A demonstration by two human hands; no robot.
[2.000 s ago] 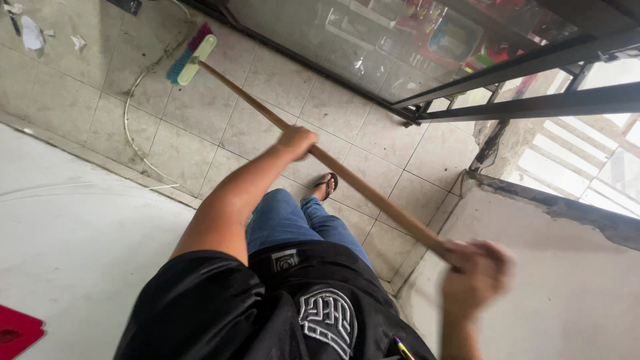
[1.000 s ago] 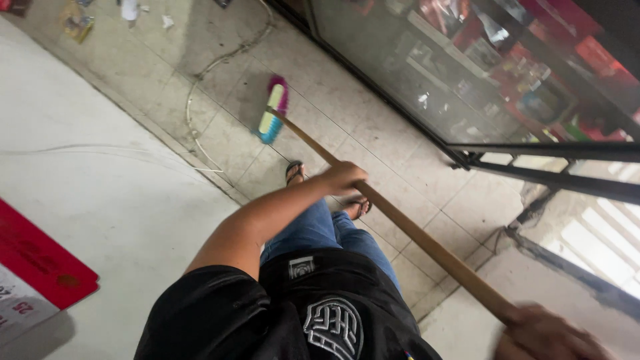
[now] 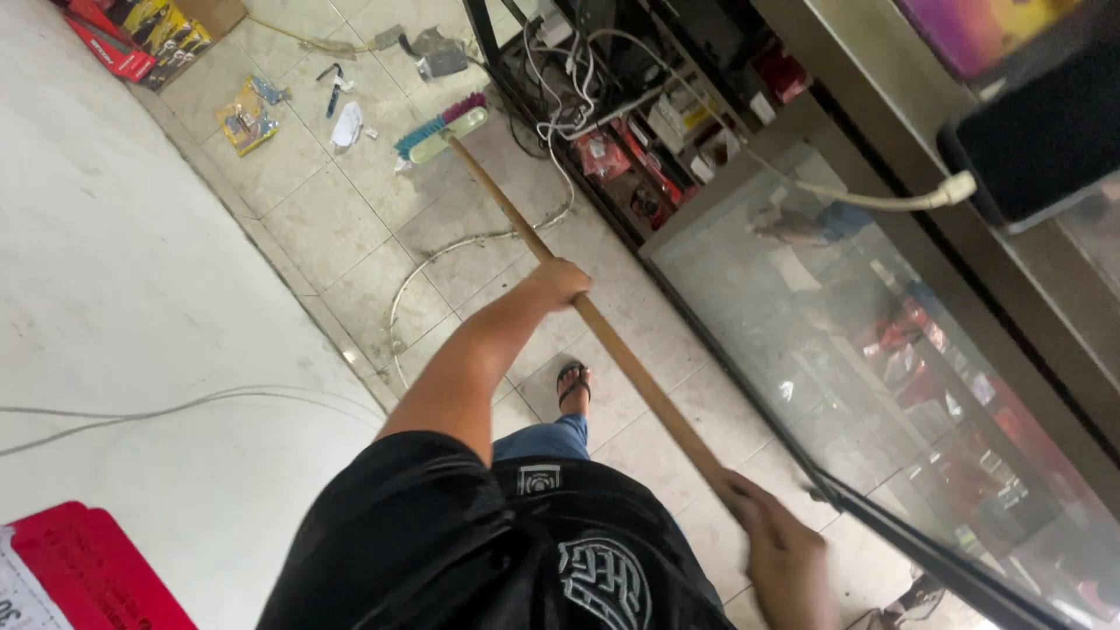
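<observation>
A push broom's wooden handle [image 3: 643,376] runs diagonally from the lower right up to its head. My left hand [image 3: 560,282] is closed around the middle of the handle. Near the handle's lower end, my right hand [image 3: 779,547] grips it, slightly blurred. The broom head [image 3: 444,129], pale green with blue and purple bristles, rests on the tiled floor beside the cabinet base. Just left of it lie a crumpled white paper [image 3: 347,124], a dark blue strip [image 3: 333,91] and a yellow packet [image 3: 248,116]. A foot in a black sandal [image 3: 574,387] stands below the handle.
A glass display cabinet [image 3: 787,289] with hanging cables [image 3: 573,96] lines the right. A pale cable [image 3: 437,254] curves across the floor. A white wall [image 3: 166,289] is at left, boxed goods [image 3: 157,39] at upper left. A phone [image 3: 1032,131] with a charging cable lies upper right.
The broom head has moved from close to my feet, a second ago, to farther up the floor near the litter. Both hands have stayed on the handle. The view has shifted, showing more floor ahead.
</observation>
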